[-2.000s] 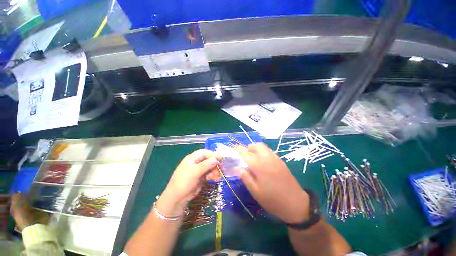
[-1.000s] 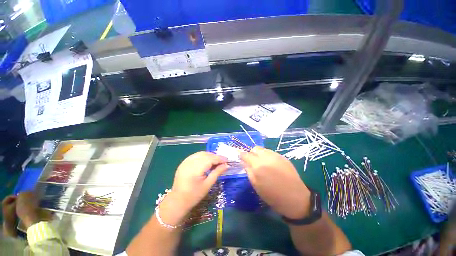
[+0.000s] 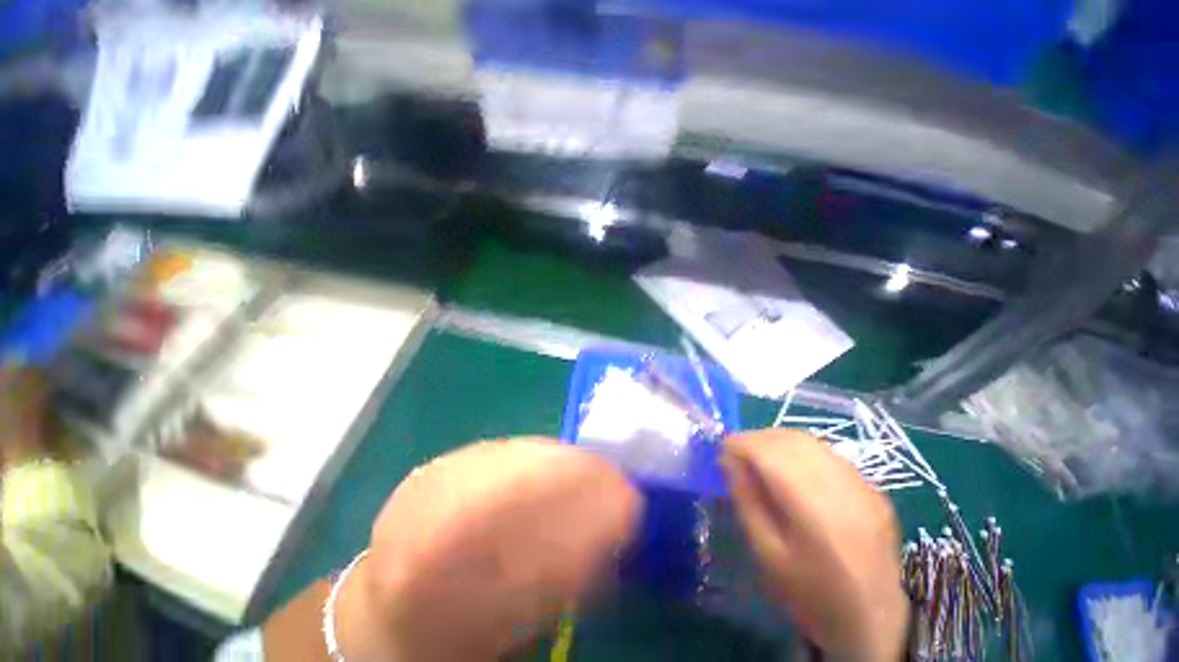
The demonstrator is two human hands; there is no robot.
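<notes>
The frame is blurred. The blue parts tray [image 3: 588, 388] with small white parts [image 3: 636, 420] lies in front of me at the centre. My left hand [image 3: 498, 537] is at the tray's lower left, with its fingertips hidden by the hand and blur. My right hand [image 3: 808, 530] is at the tray's lower right corner, its fingers bent; I cannot tell what it holds. Dark-blue leads [image 3: 659, 543] lie between my hands, just below the tray.
White tubes [image 3: 886, 453] and a fanned harness bundle [image 3: 950, 582] lie at right, with a second blue tray [image 3: 1125, 627] at the lower right. A compartment tray [image 3: 317, 388] stands at left beside another person's sleeve [image 3: 52, 517]. Clear bags [image 3: 1080, 407] and a sheet [image 3: 750, 317] lie behind.
The view has tilted and blurred. My hands have moved apart and nearer to me, below the blue tray. The wire and clear piece seen between my fingers earlier no longer show there.
</notes>
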